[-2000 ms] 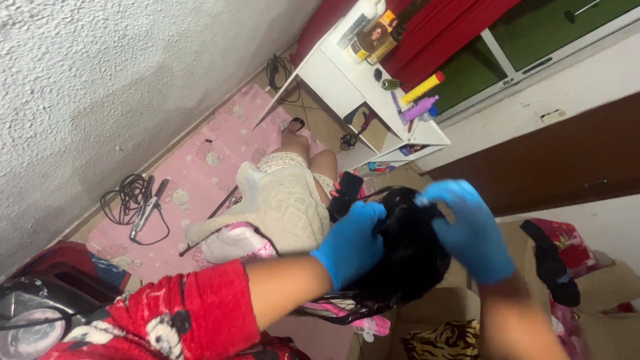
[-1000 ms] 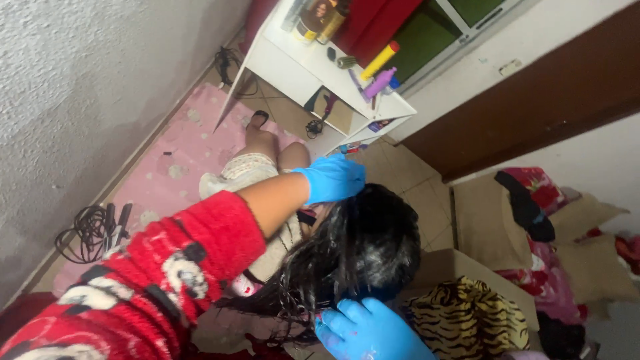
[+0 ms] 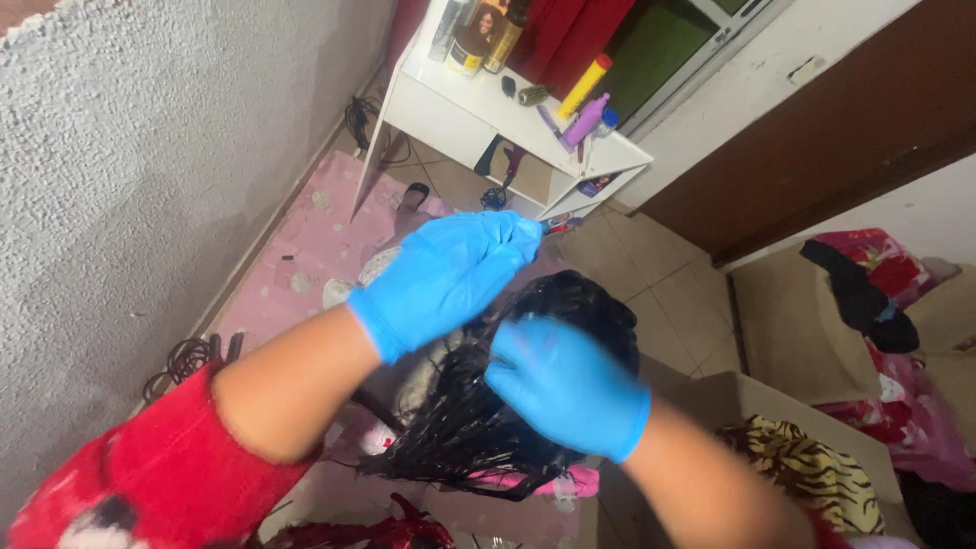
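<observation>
Both of my hands wear blue gloves. My left hand (image 3: 450, 274) is raised palm inward, with its fingers together, above a seated person's legs; whether it holds something cannot be told. My right hand (image 3: 564, 385) is blurred and lies over the person's wet-looking black hair (image 3: 480, 427), with its fingers curled; whether strands are in it cannot be seen. The hair hangs down toward the lower left and hides the person's face. A pink item (image 3: 583, 480) shows under the hair ends.
A white desk (image 3: 450, 99) holds bottles, a yellow tube (image 3: 585, 85), a purple bottle (image 3: 585, 122) and a round brush (image 3: 533, 94). Coiled cords (image 3: 183, 362) lie by the wall on the left. At right, a sofa (image 3: 793, 335) bears clothes and a tiger-striped cloth (image 3: 808, 465).
My right hand has moved up from the lower part of the hair onto its middle. Two seconds ago both hands were at the top of the head, and the hair now hangs spread out.
</observation>
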